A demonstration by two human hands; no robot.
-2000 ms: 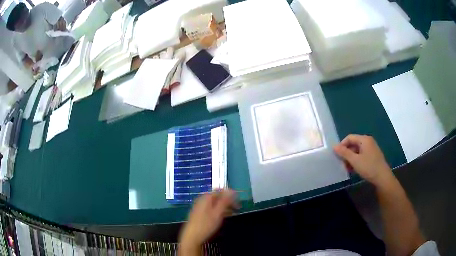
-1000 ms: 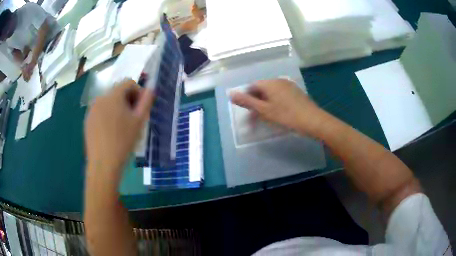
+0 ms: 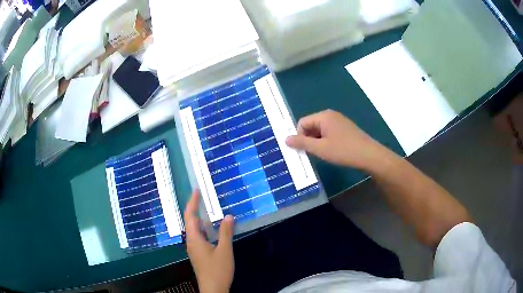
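Note:
A blue solar cell array (image 3: 244, 149) with thin pale cross lines and a white strip down each long side lies flat at the centre, on top of the greyish sheet (image 3: 316, 201), which shows at its edges. My right hand (image 3: 327, 137) is at its right edge, thumb and finger closed on or against the white strip; a firm grip cannot be told. My left hand (image 3: 212, 246) is at its lower left corner, thumb and finger spread, touching or close to the edge. A small stack of like arrays (image 3: 140, 197) lies to the left on a green-grey mat (image 3: 92, 229).
Thick white sheet piles (image 3: 206, 40) stand behind the work. A dark rectangle (image 3: 136, 82) lies among papers, with a small cardboard box (image 3: 123, 28) behind it. At right, a pale green board (image 3: 459, 51) stands behind a white holed sheet (image 3: 401, 97).
The array that my left hand held upright over the stack is now laid flat on the greyish sheet. My right hand has moved to its right edge. The view has shifted.

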